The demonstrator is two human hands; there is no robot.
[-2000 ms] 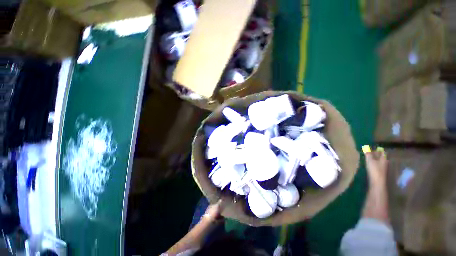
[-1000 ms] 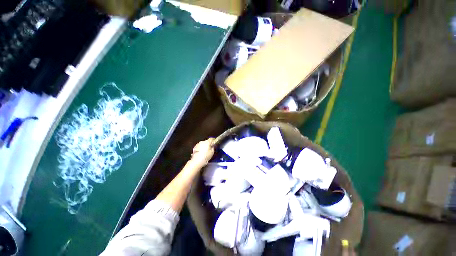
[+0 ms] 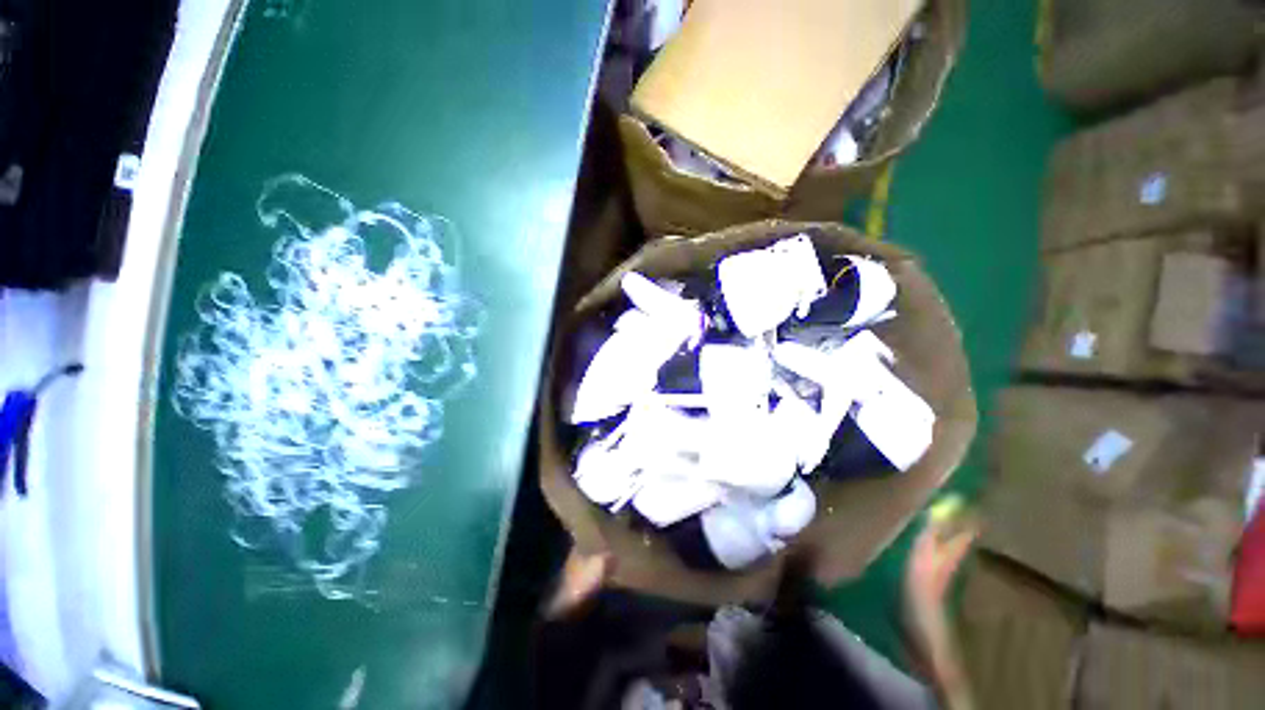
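A large brown carton (image 3: 936,416) stands before me, bulging round and full of white-and-black camera housings (image 3: 742,430). My left hand (image 3: 580,580) is at the carton's near left rim, small and blurred; its grip cannot be made out. My right hand (image 3: 943,541) is at the carton's near right side, with yellow on the fingertips. It is blurred, and whether it touches the carton is unclear. A tangled heap of clear-white rings (image 3: 333,388) lies on the green bench (image 3: 416,83) at the left.
A second carton (image 3: 694,201) of housings stands behind, with a flat cardboard piece (image 3: 777,83) across its top. Closed cartons (image 3: 1110,486) are stacked along the right. A blue-handled tool (image 3: 17,416) lies at the far left. The floor (image 3: 978,264) is green with yellow lines.
The full carton appears higher in view, and the bench heap has moved right. My left hand has gone from the carton's far left rim to its near left. My right hand shows more fully.
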